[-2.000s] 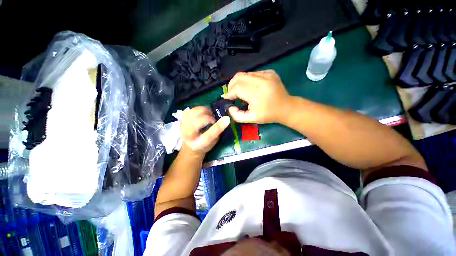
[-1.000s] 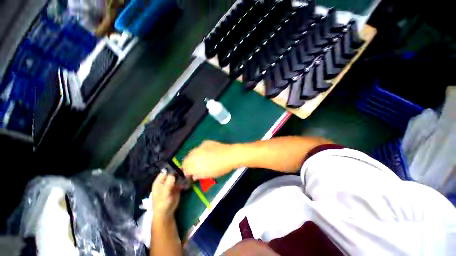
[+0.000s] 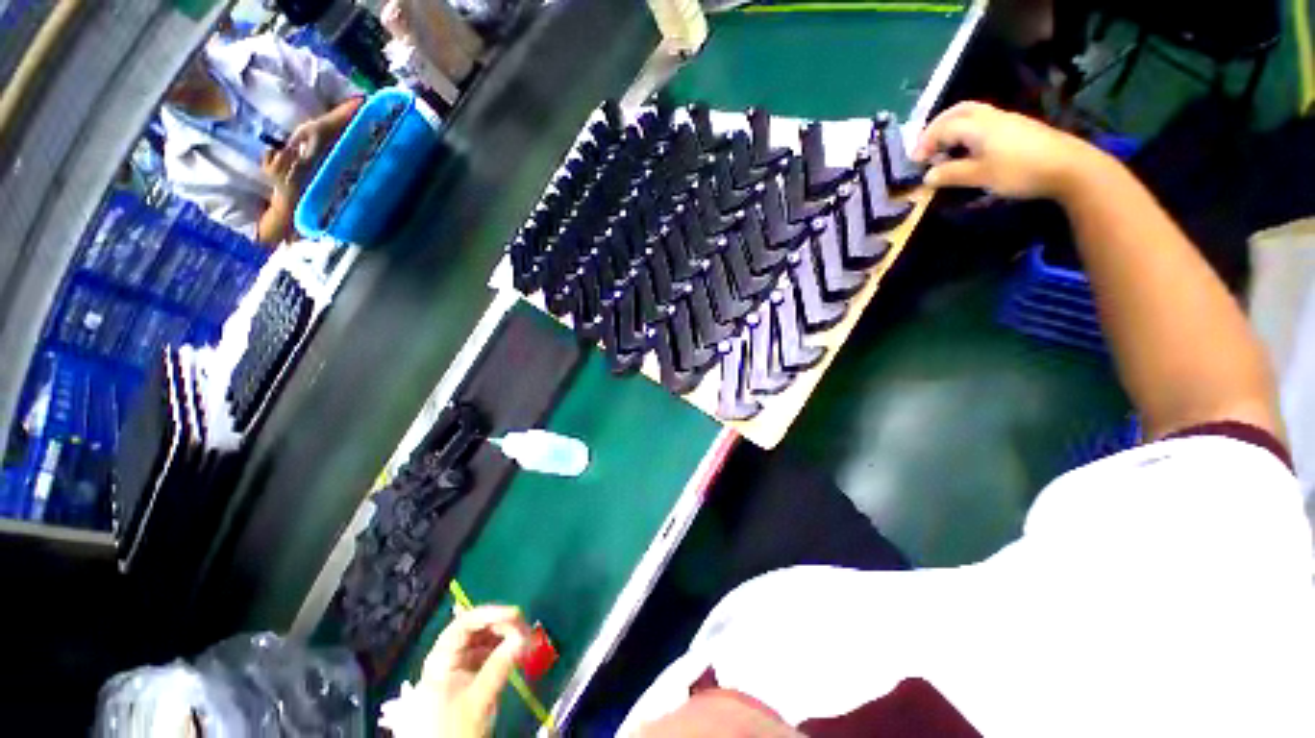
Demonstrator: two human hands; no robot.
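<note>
My right hand [image 3: 984, 150] is at the far right corner of the finished-parts board [image 3: 767, 423]. Its fingertips are closed on a black housing [image 3: 896, 153] at the end of the row nearest the board's edge. Rows of similar housings stand on the board in a chevron pattern. My left hand [image 3: 473, 666] is low over the green bench top beside the red square [image 3: 538, 653] and yellow tape [image 3: 528, 695]. Its fingers are curled, and I cannot tell whether anything is in them.
A squeeze bottle [image 3: 547, 453] lies between the board and my left hand. The parts tray [image 3: 521, 361] holds a heap of black inserts [image 3: 387, 565]. A plastic bag [image 3: 238, 695] is at bottom left. Across the conveyor are a person [image 3: 245, 130] and a blue bin [image 3: 365, 170].
My right hand has left the bench spot beside my left hand and reached out to the board's far corner. The two hands are now apart. The view has swung toward the board.
</note>
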